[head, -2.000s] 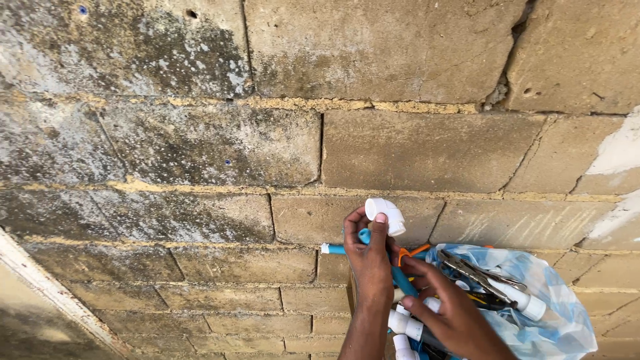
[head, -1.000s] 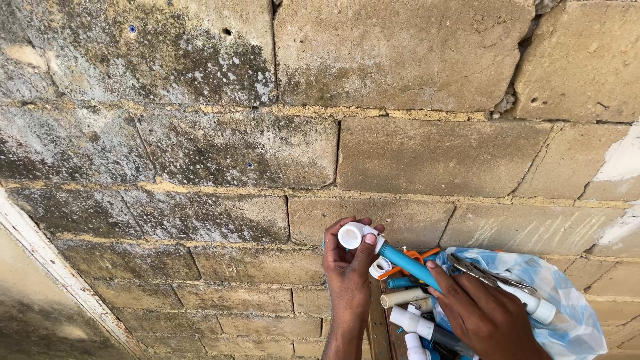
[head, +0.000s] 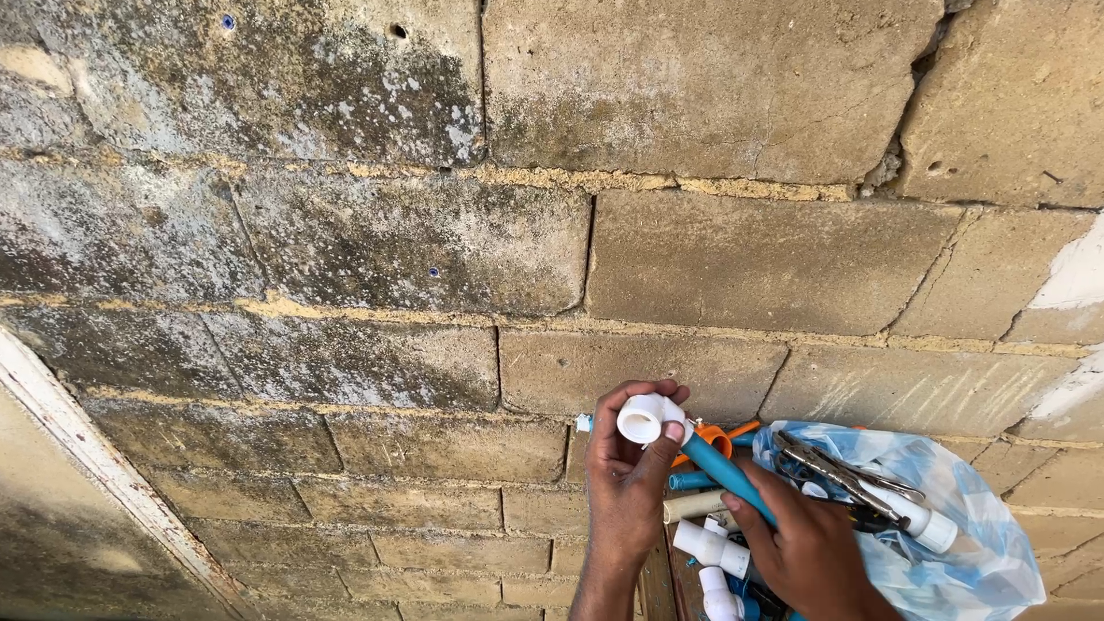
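A white PVC elbow fitting (head: 651, 417) is in my left hand (head: 630, 470), its open socket facing the camera and my thumb across its side. My right hand (head: 798, 530) grips a blue PVC pipe (head: 729, 473), whose upper end meets the elbow. How deep the pipe sits inside cannot be seen. Behind the pipe is an orange plastic piece (head: 703, 448). Below my hands lie a white tee fitting (head: 711, 548), another white fitting (head: 718, 595) and a beige pipe piece (head: 692, 506).
A blue-and-white plastic bag (head: 975, 526) at lower right bears locking pliers (head: 841, 474) and a white pipe fitting (head: 923, 522). The block wall (head: 742, 259) fills most of the view. A white-painted frame edge (head: 112, 466) slants down at left. A wooden board (head: 657, 582) shows below.
The blue pipe, earlier apart from the elbow in my right hand, is now held at the elbow's socket. The elbow has turned so that its other opening faces the camera more.
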